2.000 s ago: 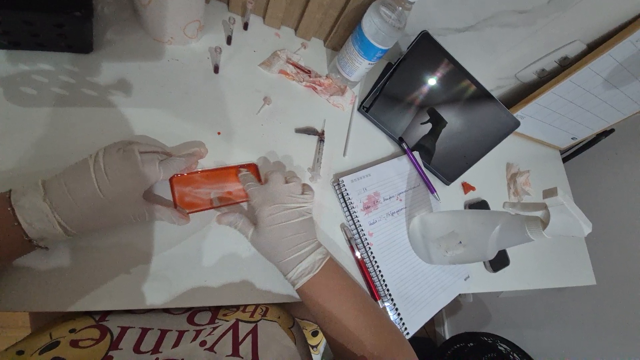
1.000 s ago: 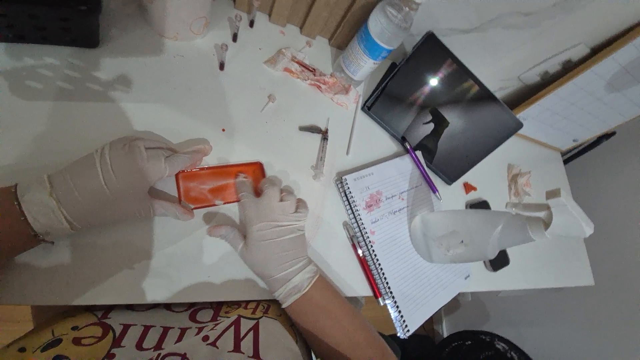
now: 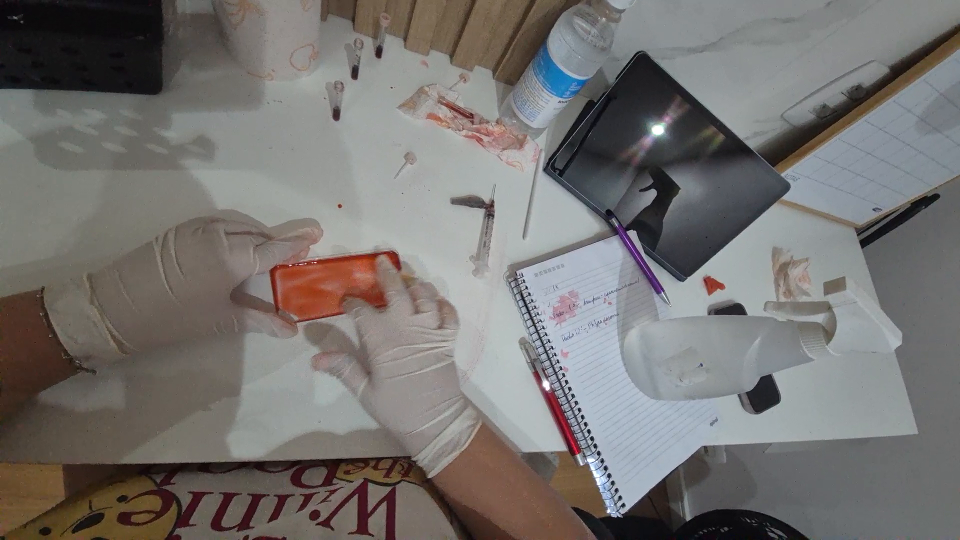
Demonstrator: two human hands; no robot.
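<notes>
A clear rectangular slide or shallow tray (image 3: 322, 289), its surface covered by red liquid, lies level just above or on the white table; which, I cannot tell. My left hand (image 3: 199, 281), in a pale glove, grips its left end between thumb and fingers. My right hand (image 3: 405, 337), also gloved, has its fingertips on the red surface at the right end, thumb held apart. Right of the hands lies a syringe with needle (image 3: 485, 238). Farther back are a small capped needle (image 3: 406, 163), small tubes of dark red liquid (image 3: 337, 101) and a red-stained wrapper (image 3: 469, 124).
At the back stand a labelled plastic bottle (image 3: 551, 75), a paper roll (image 3: 270, 37) and a black basket (image 3: 82, 45). To the right are a tablet (image 3: 675, 150), a spiral notebook (image 3: 622, 420), a purple pen (image 3: 637, 259), a red pen (image 3: 555, 409) and a white spray bottle (image 3: 705, 356) lying down.
My right fingers have shifted slightly over the red surface toward its right end. My left hand keeps its grip on the left end.
</notes>
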